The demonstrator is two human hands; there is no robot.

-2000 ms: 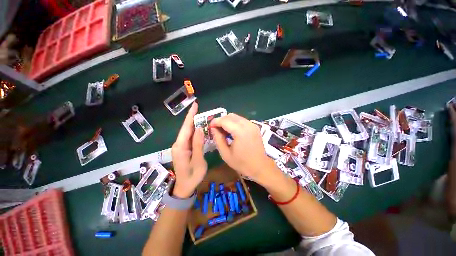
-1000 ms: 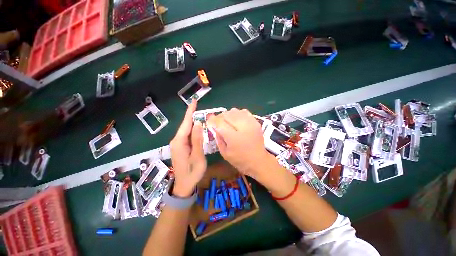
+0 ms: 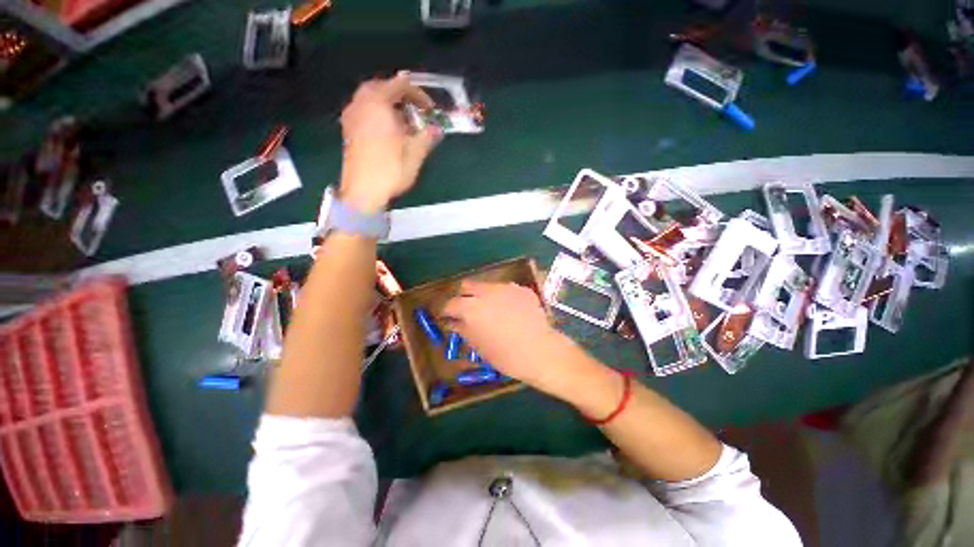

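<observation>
My left hand point(image 3: 382, 141) is stretched out over the green belt, its fingers on a clear-white housing point(image 3: 446, 104) with a small green patch and an orange-brown part at its edge. My right hand point(image 3: 500, 329) is in the shallow tan parts box point(image 3: 470, 403), over the blue cylinders point(image 3: 477, 376). Its fingertips point down among them; whether they pinch one is hidden. Partly assembled housings point(image 3: 662, 310) are piled right of the box, and a smaller group point(image 3: 248, 310) lies to its left, partly behind my left forearm.
A red-pink compartment tray point(image 3: 80, 406) is at the lower left, with a loose blue cylinder point(image 3: 221, 383) right of it. More housings point(image 3: 260, 180) lie spread on the green belt point(image 3: 555, 96), beyond a white lengthwise strip point(image 3: 470, 222). Part of another person point(image 3: 921, 438) shows at the right edge.
My left hand has moved up and away over the belt with a housing at its fingers. My right hand has left the housing and moved down into the parts box. The view has tilted downward.
</observation>
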